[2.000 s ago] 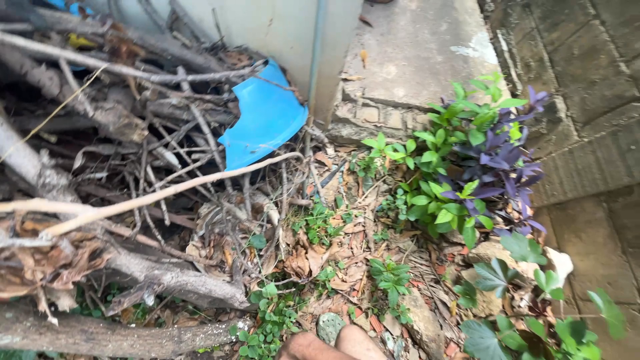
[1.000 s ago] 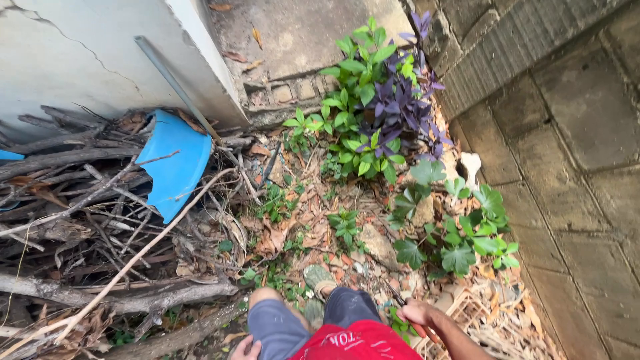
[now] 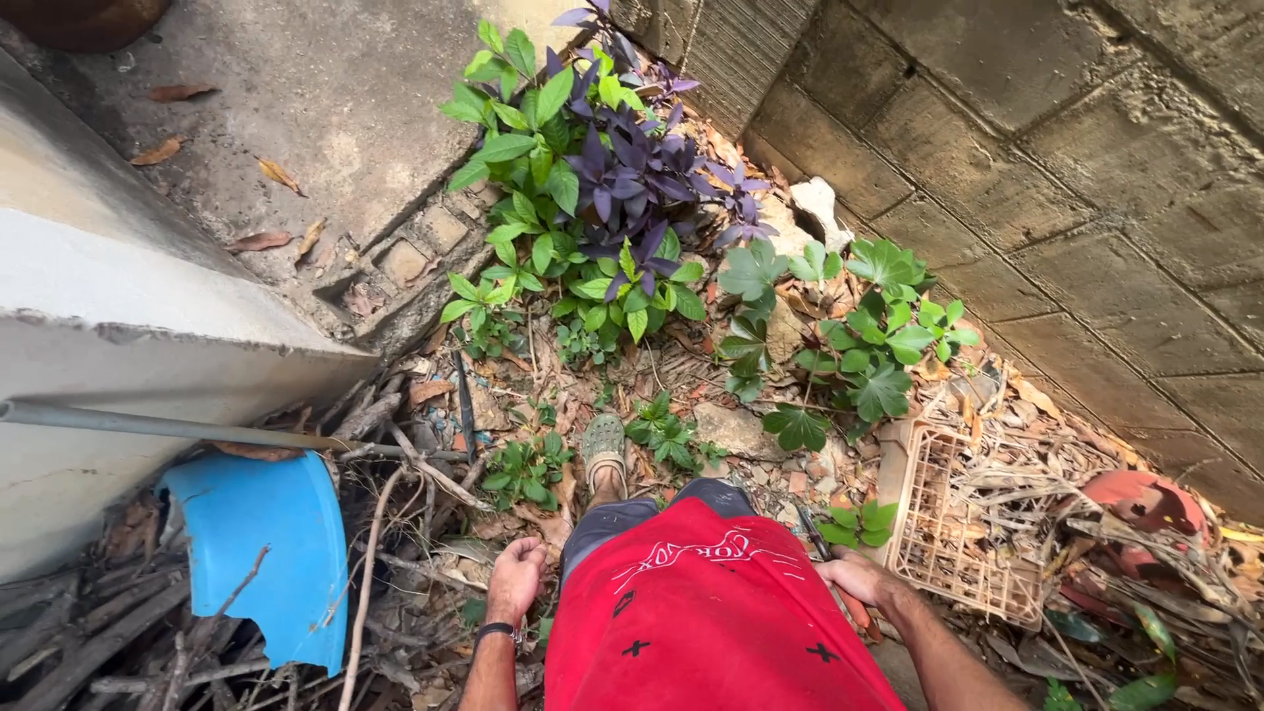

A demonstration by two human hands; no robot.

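Loosely curled beside the shorts, my left hand shows nothing between its fingers and has a dark band at the wrist. My right hand is closed around a hand tool with a dark, narrow end and orange-red handles; the grip hides its middle. A small green plant grows just above that hand. Ahead of me are a green leafy shrub, a purple-leaved plant and a broad-leaved green plant. A green clog is on one foot.
A pile of dry branches lies at left with a broken blue plastic piece and a grey pipe. At right are a plastic crate, dry leaves and a block wall. A concrete slab lies at upper left.
The view has swung right and down from the branch pile. Both hands, partly visible at the lower edge one second ago, now show more fully on either side of the red shirt.
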